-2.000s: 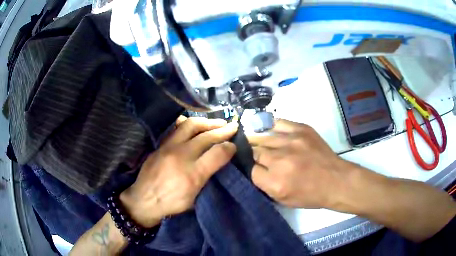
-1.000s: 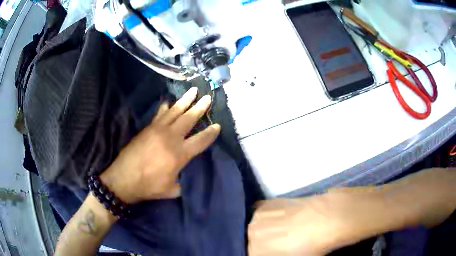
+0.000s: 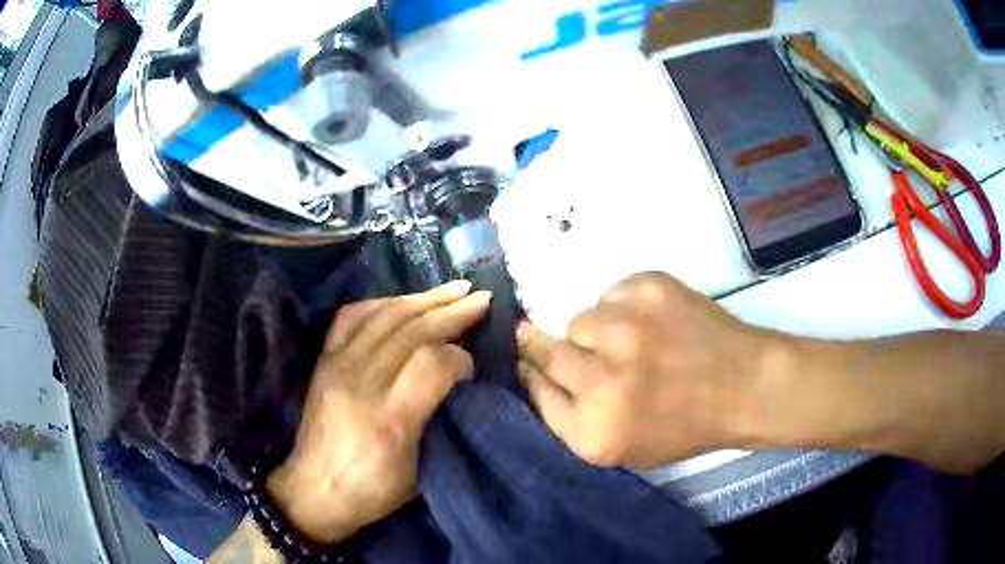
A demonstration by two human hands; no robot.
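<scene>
My left hand (image 3: 380, 408) lies over the cloth just in front of the sewing machine (image 3: 259, 94), its fingertips on a narrow black fabric strip (image 3: 495, 331) near the tension dial. My right hand (image 3: 650, 375) is curled at the strip's right edge, fingertips pinching it. Navy cloth (image 3: 529, 474) bunches between and below both hands. A brown pinstripe garment (image 3: 154, 320) is heaped to the left of my left hand. The needle and presser foot are hidden behind the machine head and fingers.
A smartphone (image 3: 766, 154) lies on the white table at the right. Scissors (image 3: 928, 264) with red handles lie beside it, with yellow and orange snips (image 3: 904, 151) on them. A brown piece (image 3: 705, 22) sits above the phone. A measuring tape (image 3: 771, 479) runs along the front edge.
My right hand has come up from the bottom edge to the strip. My left fingers have drawn closer together. The view has shifted, showing more of the machine head.
</scene>
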